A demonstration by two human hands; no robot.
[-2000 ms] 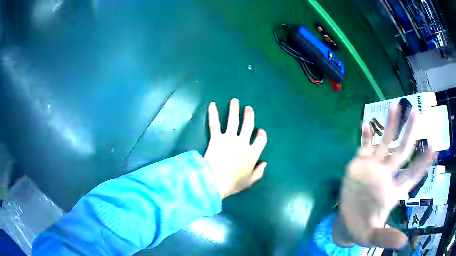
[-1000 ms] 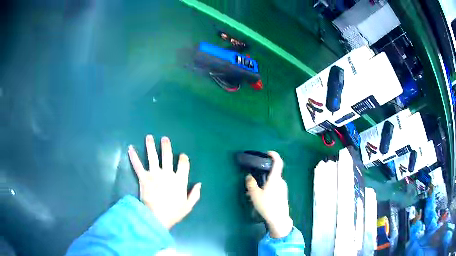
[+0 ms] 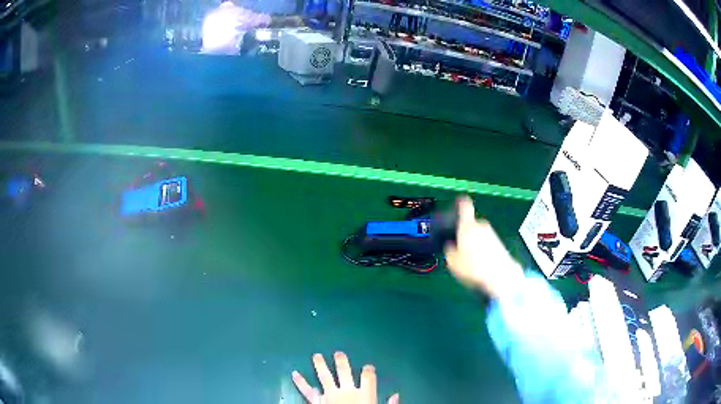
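Note:
A blue and black battery tester (image 3: 399, 230) lies on the darker green strip, with thin leads looped below it and its clamps behind it. My right hand (image 3: 480, 254) is stretched forward just right of this tester. It grips a dark, blurred thing at the tester's right end, which looks like the black barcode scanner (image 3: 447, 223); most of it is hidden by the hand. My left hand (image 3: 341, 383) is low in the middle, palm down on the green bench with fingers spread, empty and cut off by the bottom edge.
Another tester (image 3: 156, 196) lies left, with a blurred blue one (image 3: 20, 187) beyond. Upright cartons (image 3: 565, 201) stand right, above flat cartons (image 3: 613, 335). A light green line (image 3: 316, 164) crosses behind. A person in pale clothing (image 3: 229, 30) and shelves are at the back.
The view has swung up and left, showing more testers and the background. My right hand has reached forward to the tester with the dark scanner. My left hand stays spread, now lower in view.

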